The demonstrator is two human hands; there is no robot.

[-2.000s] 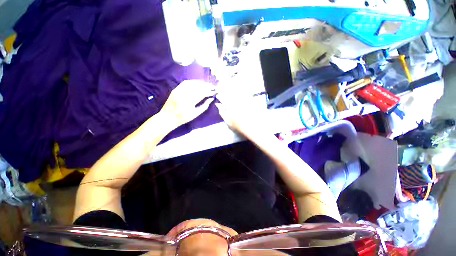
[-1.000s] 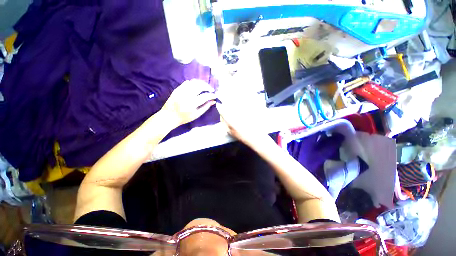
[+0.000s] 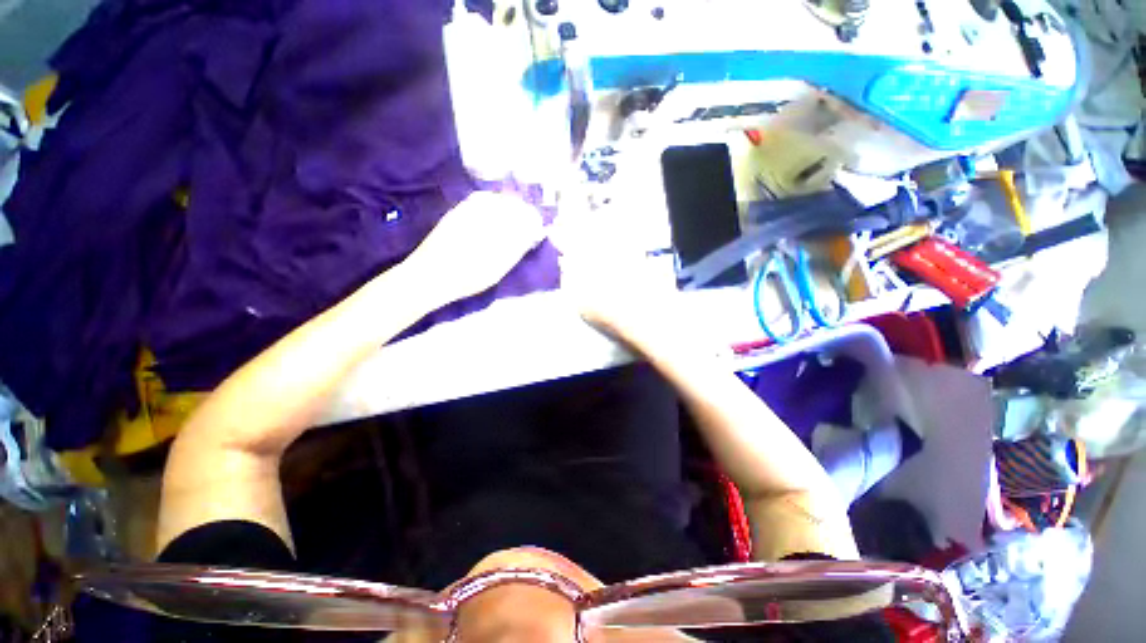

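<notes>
The dark purple garment (image 3: 277,163) lies heaped left of the sewing machine (image 3: 754,75), its edge reaching the bright needle area. My left hand (image 3: 484,239) rests on the garment's edge just in front of the machine head's left end; its fingers are washed out by glare. My right hand (image 3: 603,283) is at the table's front part, right of the garment, and nearly merges with the white table (image 3: 465,358). Its fingers are too overexposed to tell what they touch. The needle and presser foot are hidden in glare.
A black phone (image 3: 701,201), dark strips (image 3: 804,220), blue-handled scissors (image 3: 799,291) and a red tool (image 3: 949,270) lie right of my hands. A basket (image 3: 880,364) with purple and grey pieces is below the table's right edge. Yellow cloth (image 3: 151,408) shows under the garment.
The machine and table appear slightly lower and further right in view. My hands stand a little further apart, and my left fingers look more tucked in at the garment's edge.
</notes>
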